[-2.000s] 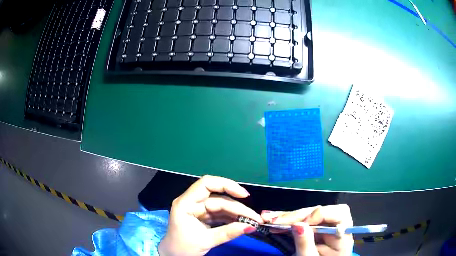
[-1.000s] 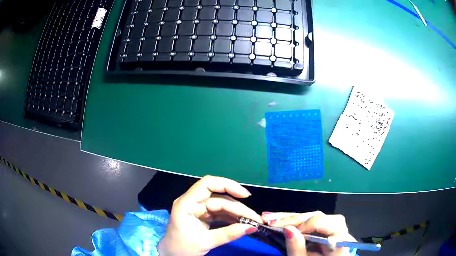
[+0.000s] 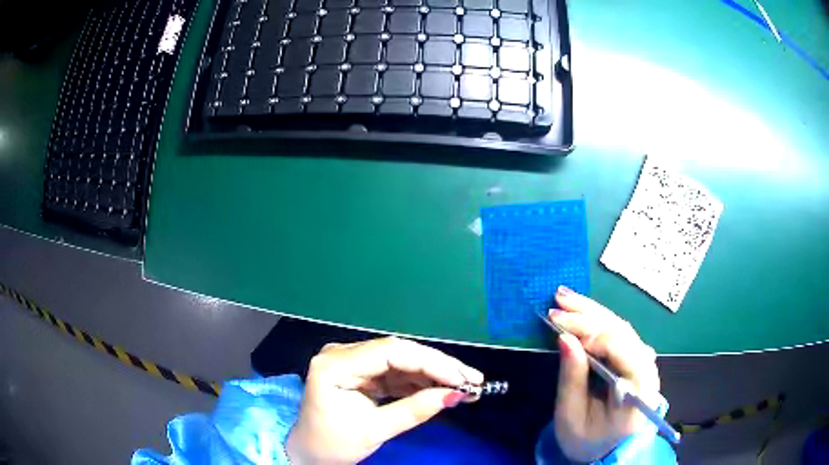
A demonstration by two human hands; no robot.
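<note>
My left hand point(image 3: 364, 395), below the bench edge, pinches a small ridged component point(image 3: 491, 388) between thumb and fingertips; its silvery toothed end sticks out to the right. My right hand point(image 3: 602, 381) holds slim tweezers point(image 3: 647, 409) in a pen grip. The tweezer tips are at the lower right part of the blue sheet point(image 3: 532, 259); whether they hold a piece is too small to tell. The white sheet point(image 3: 664, 232) with black marks lies to the right of the blue sheet.
A large black blister tray point(image 3: 364, 138) lies straight ahead on the green mat point(image 3: 318, 227). A second black tray point(image 3: 114, 136) with a white label point(image 3: 170, 34) is at the left. A thin pale item point(image 3: 768, 18) and a blue line are at the far right.
My right hand has moved up and right with the tweezers, away from the component to the blue sheet. My left hand still holds the component, now turned so its toothed end points right.
</note>
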